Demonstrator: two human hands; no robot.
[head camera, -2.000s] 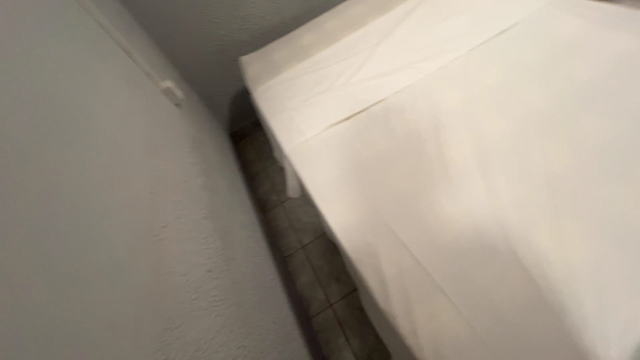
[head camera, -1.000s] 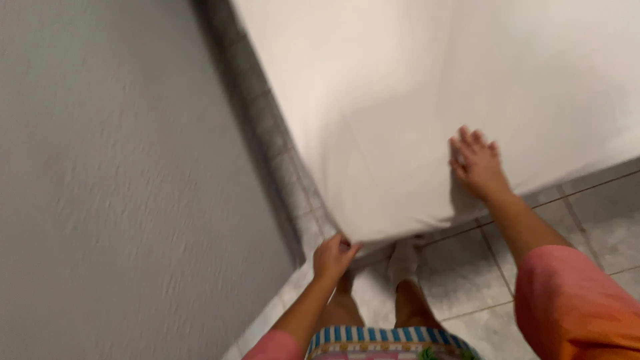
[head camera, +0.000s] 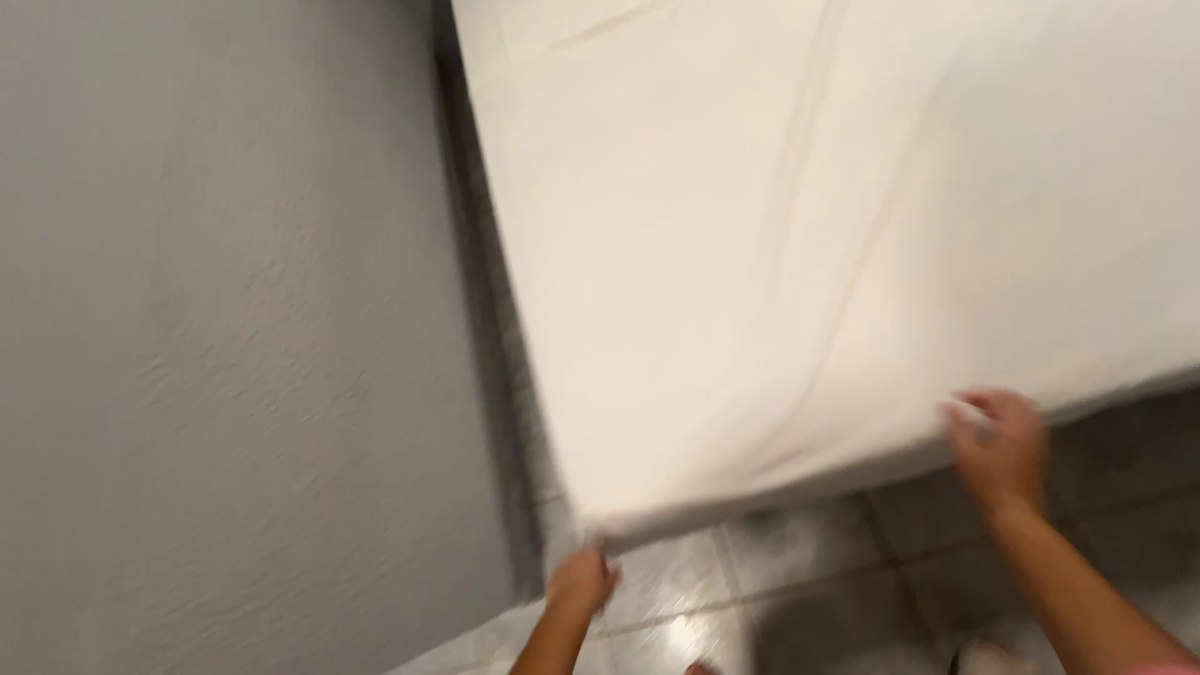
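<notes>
A white fitted sheet (head camera: 712, 262) covers a mattress, with long wrinkles running toward its near edge. At the near left corner, my left hand (head camera: 583, 579) grips the sheet's edge with curled fingers. Farther right along the same edge, my right hand (head camera: 1001, 441) pinches a bit of the white fabric between thumb and fingers. Both hands are somewhat blurred. The sheet hides the mattress underneath.
A grey textured wall (head camera: 244, 328) stands on the left, with a narrow gap between it and the bed. Tiled floor (head camera: 806, 553) shows below the near edge. Part of a foot (head camera: 992, 658) appears at the bottom.
My right hand lay spread on top of the sheet and is now at the near edge, holding fabric. My left hand stays at the corner. The view has shifted strongly since the earliest frame.
</notes>
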